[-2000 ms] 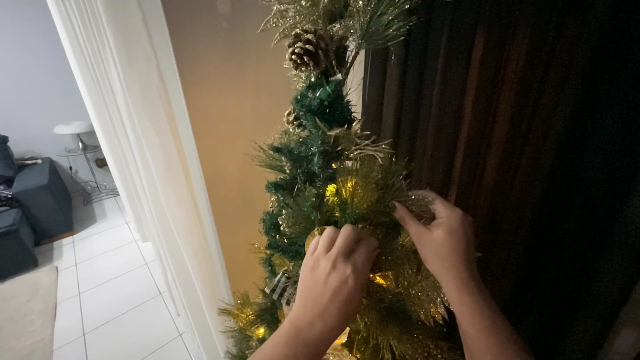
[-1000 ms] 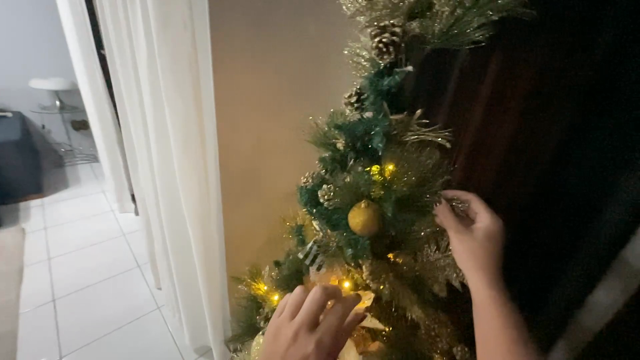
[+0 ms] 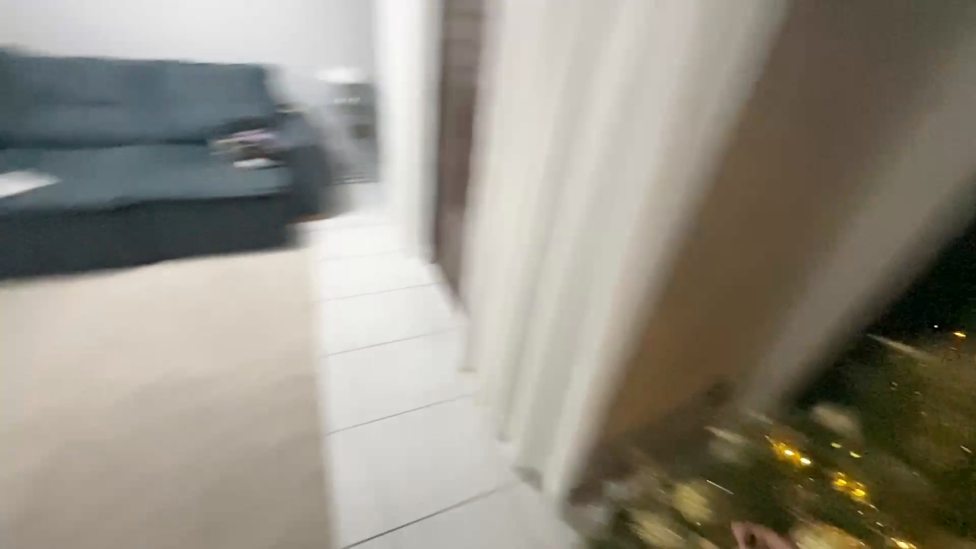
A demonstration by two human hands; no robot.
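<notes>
The decorated Christmas tree [image 3: 877,427] stands at the lower right of the head view, badly blurred, with glowing yellow lights [image 3: 789,452] among green and gold branches. A pale round ornament [image 3: 692,501] shows low on its left side. At the bottom edge, a small skin-coloured patch among the branches looks like part of my left hand [image 3: 756,535]; whether it holds anything cannot be told. My right hand is outside the picture.
Left of the tree hang long white curtains [image 3: 564,229] beside a tan wall panel [image 3: 732,267]. White floor tiles [image 3: 396,381] run past a beige rug [image 3: 168,396]. A blue-grey sofa [image 3: 137,168] with things on it stands at the back left.
The view has swung strongly left, bringing the sofa and rug into sight. My right hand, earlier at the tree's right side, has left the picture; only a small patch of apparent hand shows.
</notes>
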